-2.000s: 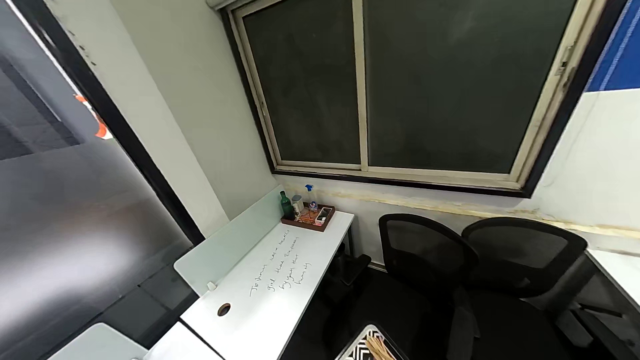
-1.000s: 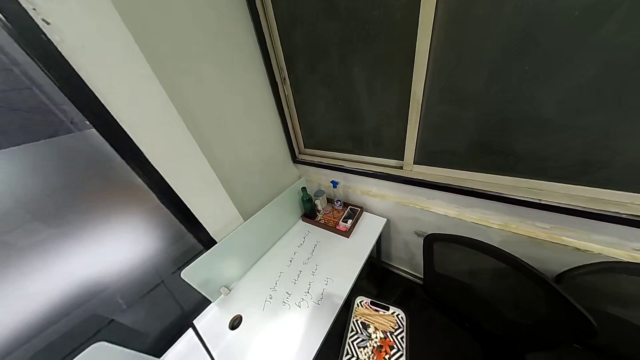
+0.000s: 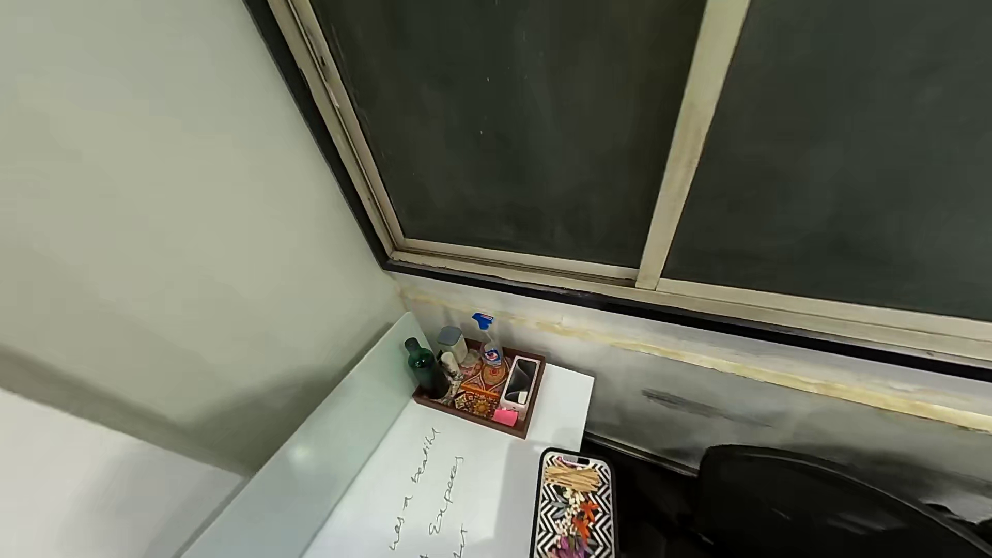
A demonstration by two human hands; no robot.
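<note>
Neither my left hand nor my right hand shows in the head view. A black-rimmed tray with a zigzag pattern (image 3: pixel 546 508) is at the bottom edge, bearing thin wooden sticks (image 3: pixel 572 476) and orange, white and purple decorative pieces (image 3: pixel 583 521). What supports it is hidden. Beyond it, a brown wooden tray (image 3: pixel 535 403) on the white desk (image 3: pixel 465 473) holds a green glass bottle (image 3: pixel 426 370), a blue-topped spray bottle (image 3: pixel 492 353), a lidded jar (image 3: pixel 452 342), a white box with a dark item (image 3: pixel 520 382) and a pink item (image 3: pixel 505 417).
A frosted glass divider (image 3: pixel 341 426) runs along the desk's left side. The desktop bears handwriting. A black mesh-backed chair (image 3: pixel 806 504) stands at lower right. Behind the desk is a wall with a wide dark sliding window (image 3: pixel 527 132) in a metal frame.
The desk corner and wooden tray look nearer as the view moves in. The zigzag tray shows more fully than two seconds ago and now overlaps the desk's edge in view.
</note>
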